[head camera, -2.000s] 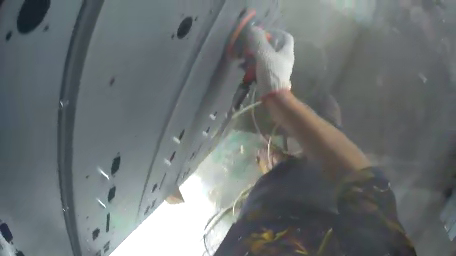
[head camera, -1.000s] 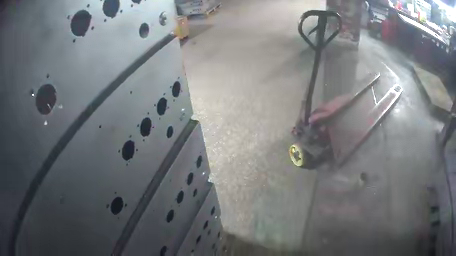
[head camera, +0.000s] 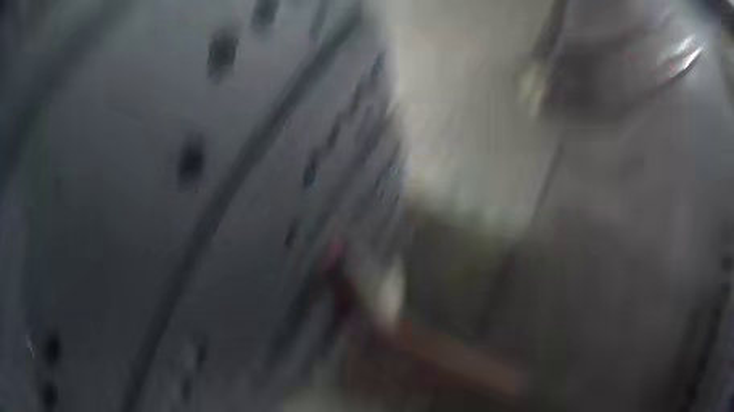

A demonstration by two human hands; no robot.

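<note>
The frame is strongly blurred. Grey sheet-metal panels (head camera: 121, 225) with round black holes and dark curved seams fill the left half. My right hand (head camera: 390, 294), in a whitish glove, is small and smeared at lower centre, against the panels' right part, with the forearm running to the lower right. A red and dark sander (head camera: 338, 278) is at the hand's left side, in its grip. Its disc and its contact with the metal cannot be made out. My left hand is not in view.
Pale floor (head camera: 467, 105) lies right of the stack, with darker floor farther right. The pallet truck (head camera: 595, 80) shows as a dark blurred shape at the upper right, with a bright streak beside it.
The view swung from the sanding hand to the panels and pallet truck, then tilted down. My right hand with the sander left the picture and is back, lower. The pallet truck now sits higher.
</note>
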